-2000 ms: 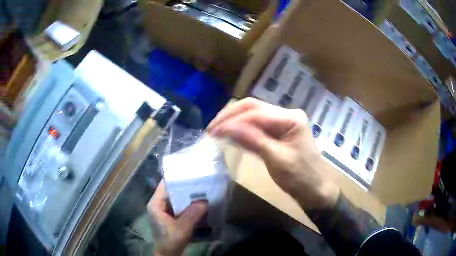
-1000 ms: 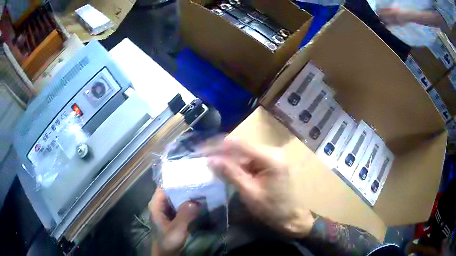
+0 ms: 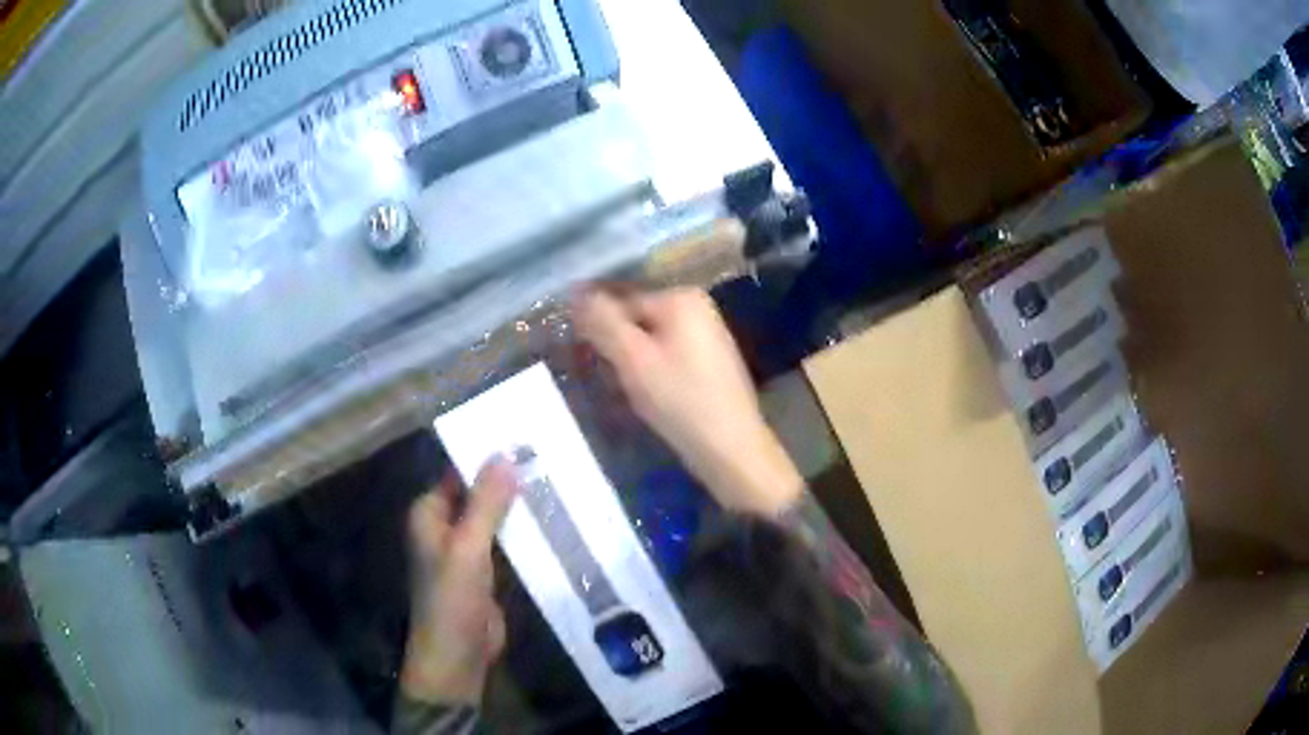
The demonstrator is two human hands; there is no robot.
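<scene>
A long white smartwatch box [image 3: 582, 553], picture side up, lies tilted in my left hand [image 3: 467, 574], thumb on its upper part. Clear film shows at its upper end, reaching the sealing jaw [image 3: 474, 352] of the heat sealer [image 3: 474, 187]. My right hand [image 3: 668, 373] is at the jaw with its fingers bent, right of the box's upper end. It seems to pinch the film's edge, but blur hides the fingertips.
The large carton [image 3: 919, 503] stands open at the right, with a row of smartwatch boxes [image 3: 1098, 524]. A smaller carton [image 3: 919, 115] holds dark items beyond. A blue stool [image 3: 826, 144] is behind the sealer. Crumpled clear bags [image 3: 259, 237] lie on the sealer.
The view has turned towards the sealer. The box has moved from in front of me up to the jaw and now shows its watch picture. My right hand has moved to the jaw.
</scene>
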